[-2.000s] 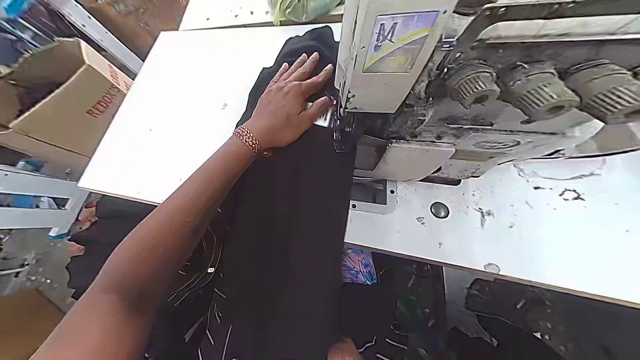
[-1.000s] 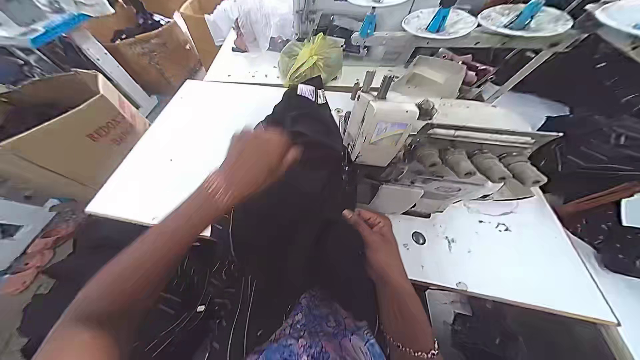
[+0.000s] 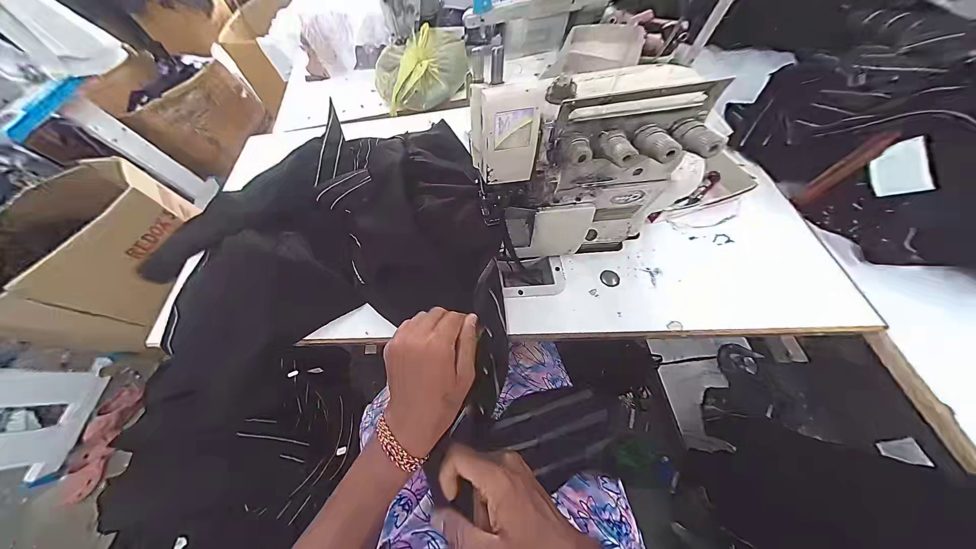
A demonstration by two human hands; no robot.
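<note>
Black fabric (image 3: 427, 221) with pale seam threads lies over the white table beside an overlock sewing machine (image 3: 602, 152), its right edge near the presser foot. It hangs over the table's front edge toward my lap. My left hand (image 3: 431, 370), with a woven bracelet at the wrist, grips the fabric's edge just in front of the table. Below and to the right, my right hand (image 3: 499, 488), slightly blurred, has its fingers curled on a lower part of the same edge. Some fingertips are hidden by cloth and the other hand.
A cardboard box (image 3: 84, 252) stands left of the white table (image 3: 724, 282). Behind the machine is a yellow-tied plastic bag (image 3: 423, 69). More black cloth (image 3: 869, 99) lies at the right, with dark pieces below the table.
My left hand has come down from the cloth on the table to its edge near my lap. My right hand has moved lower. The black fabric is now spread farther left across the table.
</note>
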